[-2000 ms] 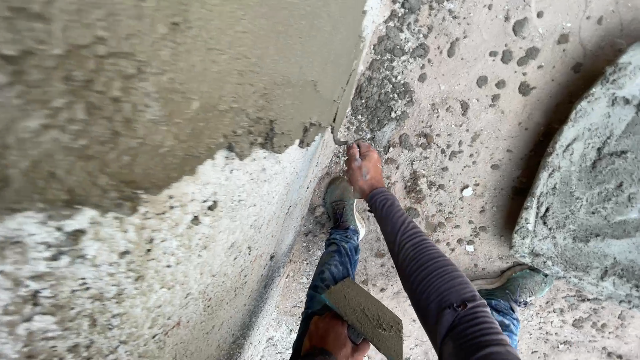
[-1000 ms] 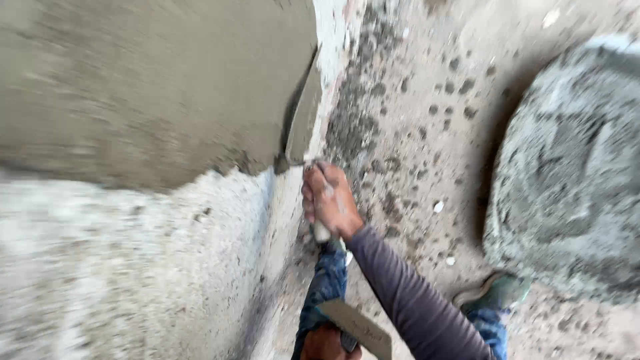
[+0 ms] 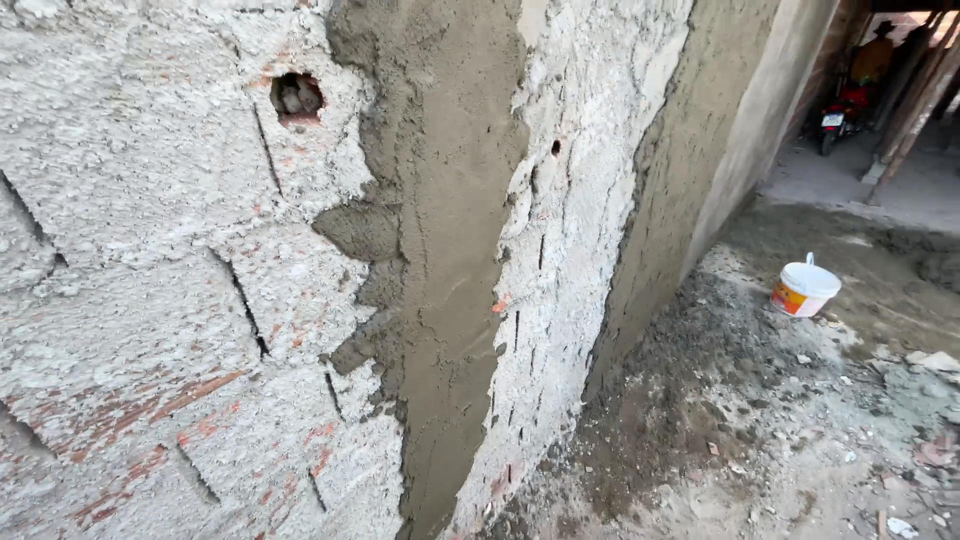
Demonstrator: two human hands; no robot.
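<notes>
Neither my left hand nor my right hand shows in the head view now, so what they hold is hidden. A rough whitish wall [image 3: 135, 300] with narrow slots fills the left side. Down it runs a vertical band of grey-brown mortar [image 3: 457, 225], smooth in the middle and ragged along its left edge. A strip of rough bare wall [image 3: 570, 217] lies to the right of that band, and a second mortar band [image 3: 675, 172] stands beyond the strip. The wall has a broken hole [image 3: 297, 97] at the upper left.
A white plastic bucket [image 3: 808, 286] stands on the dirt floor at the right. Rubble and mortar crumbs [image 3: 675, 420] lie along the wall's foot. Farther back are a red motorcycle [image 3: 844, 112], a leaning wooden post [image 3: 911, 112] and a person [image 3: 874, 56] in a hat.
The view has swung up and away from the floor at my feet to the wall. My hands, the trowel and the mortar-filled container seen earlier are out of view.
</notes>
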